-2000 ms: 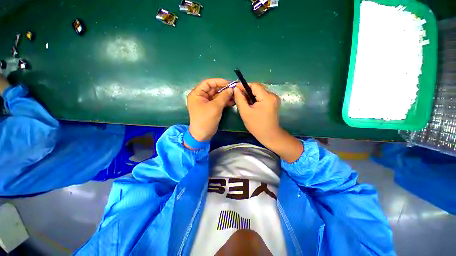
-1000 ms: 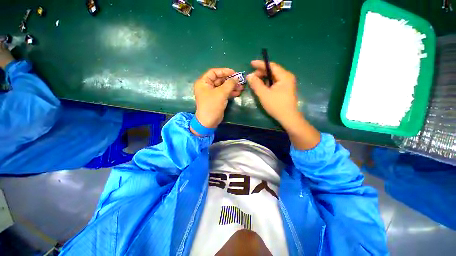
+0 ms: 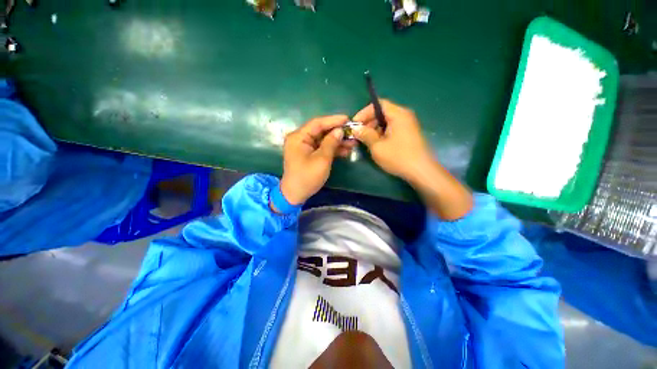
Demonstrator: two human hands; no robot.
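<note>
A small electronic module (image 3: 350, 130), silver, white and dark, is between my two hands above the green bench, largely covered by fingers. My left hand (image 3: 310, 155) pinches it from the left with thumb and fingertips. My right hand (image 3: 396, 144) holds a slim black tool (image 3: 374, 101) that points up and away from me. The right thumb and fingertips are at the module's right side. The tool's lower part is hidden in the right hand.
A green tray (image 3: 497, 189) heaped with white strips (image 3: 551, 119) is at the right, beside clear ridged plastic trays (image 3: 630, 173). Several modules (image 3: 408, 13) lie along the bench's far edge of view. Another person's blue sleeve (image 3: 25, 158) is at the left.
My right hand was apart from the module one second ago and now touches at it. My left hand still holds the module. The view has shifted, with far modules nearer the top edge.
</note>
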